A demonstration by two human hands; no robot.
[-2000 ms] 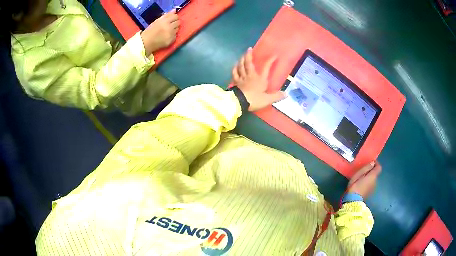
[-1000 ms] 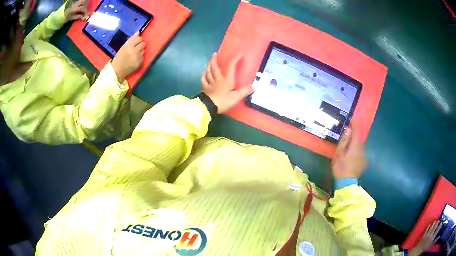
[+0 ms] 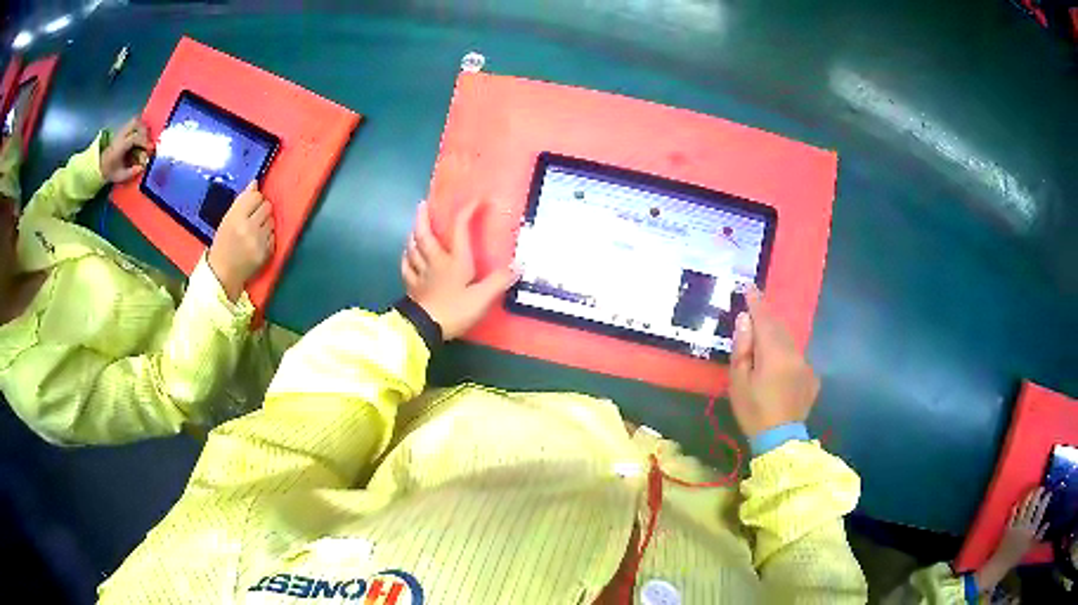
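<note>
A lit tablet (image 3: 632, 254) with a black border lies flat on an orange-red foam pad (image 3: 662, 124). Its page is pale, with small dots along the top and a dark window at lower right. My left hand (image 3: 449, 278), with a black wristband, rests on the pad's left part, fingers spread, thumb at the tablet's left edge. My right hand (image 3: 768, 369), with a blue wristband, is at the tablet's lower right corner, fingertips by the edge. A red cord (image 3: 709, 481) runs from my chest to my right hand; its end is hidden in the fingers.
The pads lie on a green surface (image 3: 922, 284). At left a person in a yellow smock handles another tablet (image 3: 210, 163) on an orange pad (image 3: 302, 136). At far right another person's hand (image 3: 1026, 520) touches a tablet on a pad. A small white piece (image 3: 473, 62) lies by my pad's top left corner.
The view has swung, so the pad and tablet appear further left and more level. My right hand has moved from the pad's edge up to the tablet's lower right corner.
</note>
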